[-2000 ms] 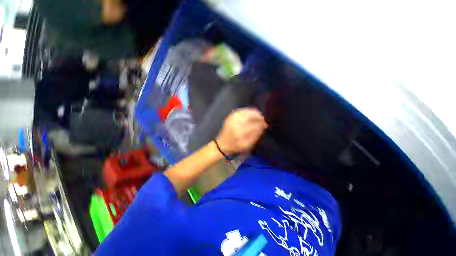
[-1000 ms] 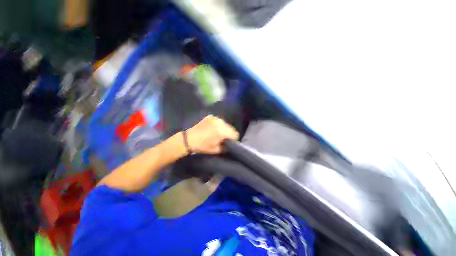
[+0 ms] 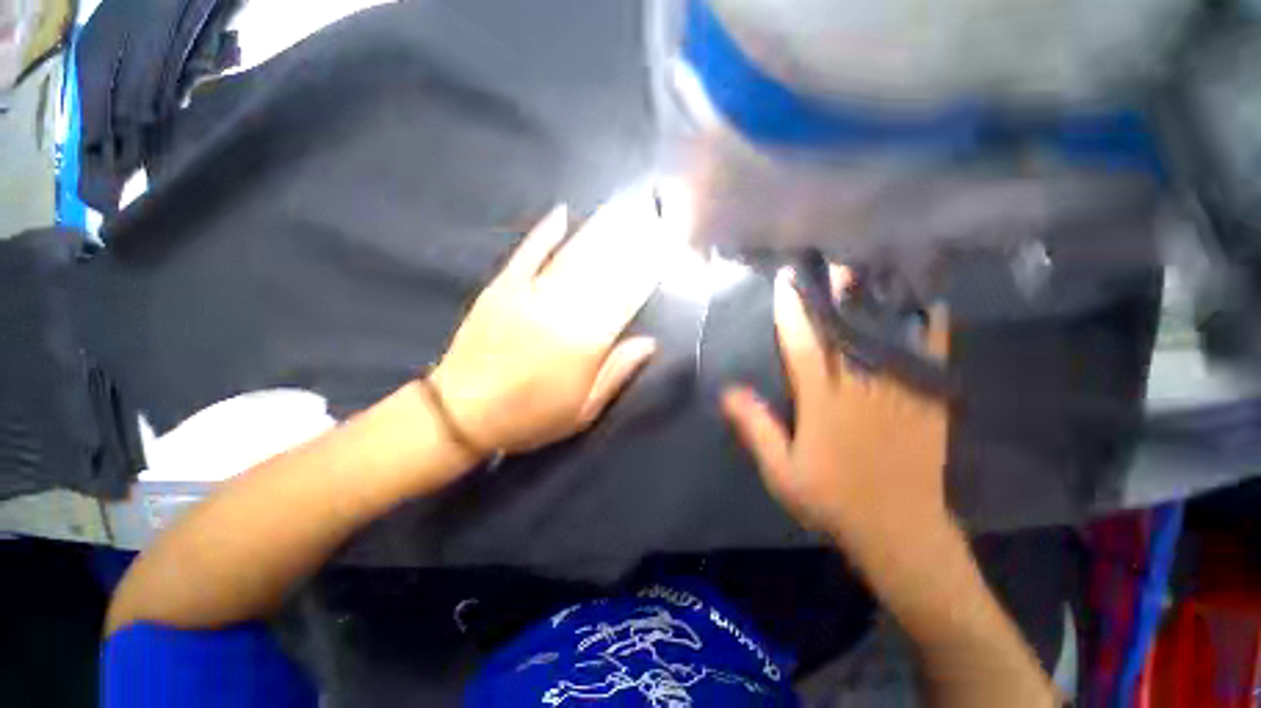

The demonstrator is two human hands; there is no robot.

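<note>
A large charcoal garment panel point(image 3: 360, 180) lies across the machine table and under both hands. My left hand point(image 3: 553, 325) lies flat on it, fingers spread towards the bright lamp glare at the needle area. My right hand point(image 3: 851, 429) rests on the cloth right of the needle, fingers pointing up and partly hidden by dark machine parts. A thin pale curved line shows on the cloth between my hands. The sewing machine head point(image 3: 940, 69), pale with a blue stripe, is blurred above. Needle and presser foot are lost in glare.
Loose dark strips point(image 3: 138, 83) lie at the upper left. A dark stack of pieces point(image 3: 62, 367) sits at the left table edge. The near table edge point(image 3: 166, 509) runs below the cloth. A red object point(image 3: 1210, 636) shows at the lower right.
The view has turned from the basket at the side to the sewing machine. My left hand, earlier closed on dark cloth, now lies flat on the panel. My right hand has come into view.
</note>
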